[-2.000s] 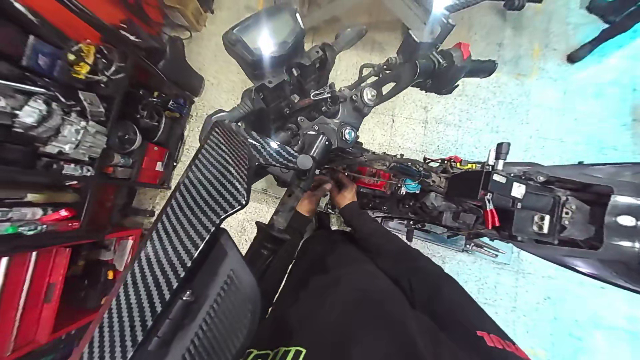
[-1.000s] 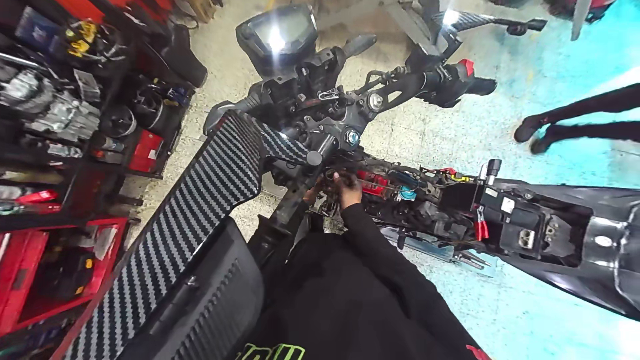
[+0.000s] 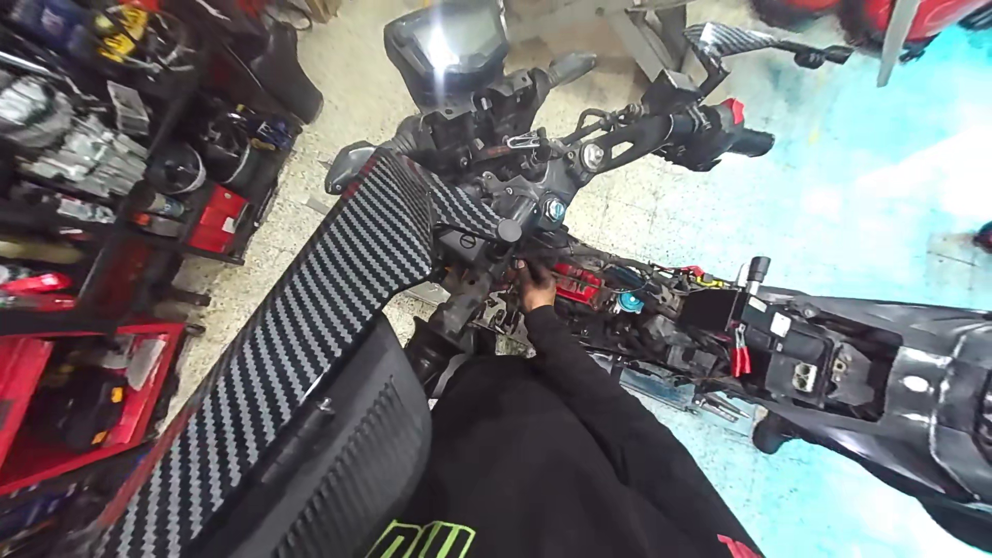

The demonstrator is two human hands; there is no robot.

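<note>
My right hand (image 3: 536,287) reaches into the open frame of a partly stripped motorcycle, just behind the steering head and beside a red engine part (image 3: 577,283). Its fingertips are lost among dark cables and parts, so any hold is unclear. I cannot make out my left hand; a mirror arm with a carbon-fibre pattern (image 3: 333,310) covers much of that side. Ahead are the handlebar clamp area with its ignition lock (image 3: 554,209) and the instrument display (image 3: 457,46). A blue round cap (image 3: 629,301) sits behind the red part.
Shelves of engine parts and a red open drawer (image 3: 147,387) stand at left. The motorcycle's tail section (image 3: 922,380) extends right, with red-handled pliers (image 3: 741,353) near the seat area. A dark shoe (image 3: 769,431) shows beside the tail. The right handlebar grip (image 3: 752,142) juts out above.
Both my hands were visible together at the frame two seconds ago; now only the right one is plain. Another person's legs, seen at the right one second ago, are no longer there.
</note>
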